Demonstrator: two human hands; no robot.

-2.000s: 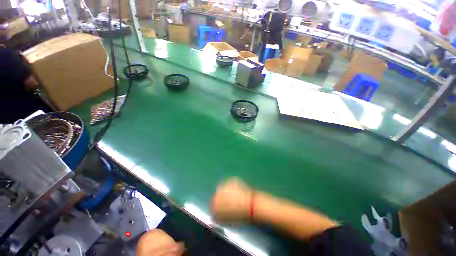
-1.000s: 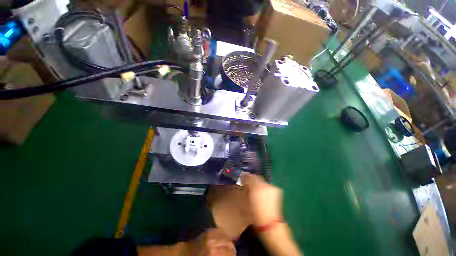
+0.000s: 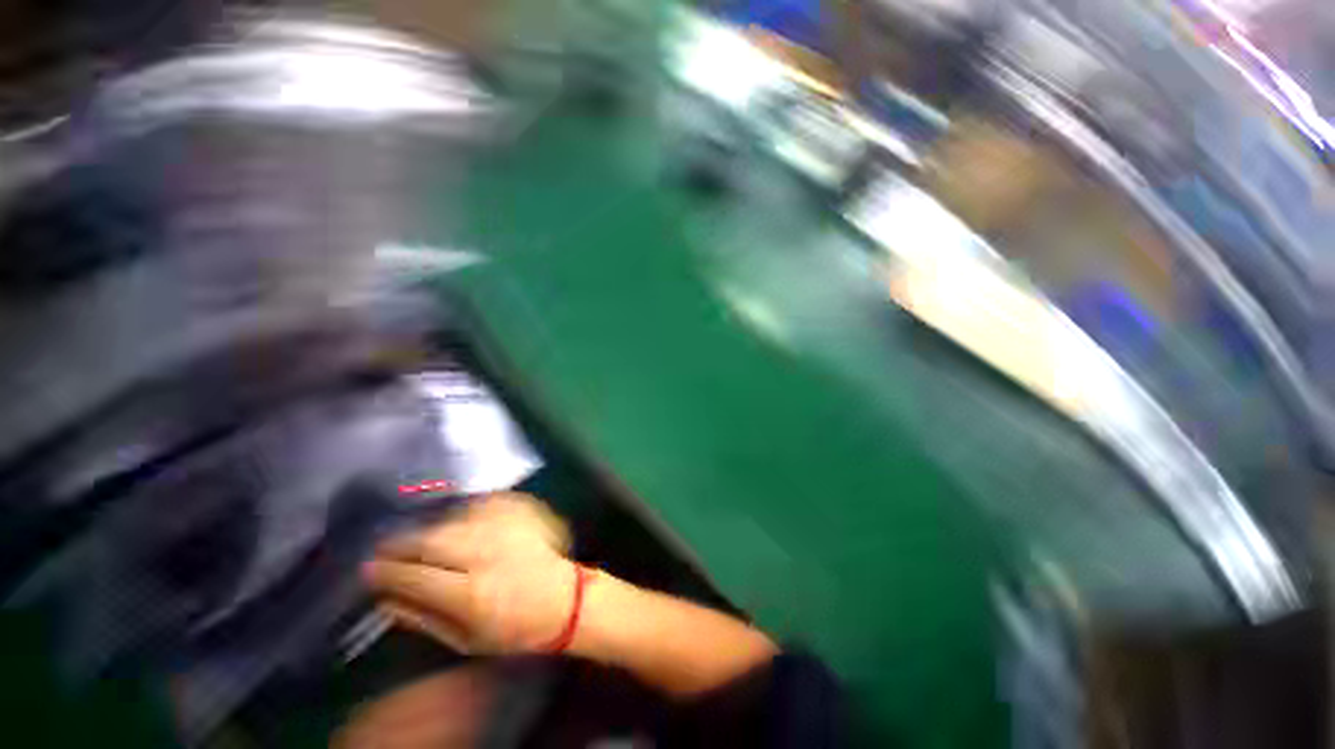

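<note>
The whole view is badly motion-blurred. My right hand [image 3: 476, 574], with a red string at the wrist, reaches in from the lower right, fingers pointing left. It is beside the red light of the control box [image 3: 425, 487] at the machine's right edge; whether it touches or holds anything cannot be told. My left hand [image 3: 417, 713] is a blurred patch of skin at the bottom edge, partly cut off, its fingers not readable. The screw-fastening machine [image 3: 249, 234] is a grey smear on the left. Its fixture cannot be made out.
The green bench [image 3: 703, 424] runs diagonally from upper middle to lower right. A pale flat board [image 3: 1010, 344] lies along its far side. A blurred dark spot [image 3: 707, 173] is on the bench farther up. A brown-dark box shape [image 3: 1215, 680] fills the lower right corner.
The view has swung from facing the machine towards the bench, so the machine now lies left. My right hand shows farther left, still near the red light. My left hand is lower and more cut off.
</note>
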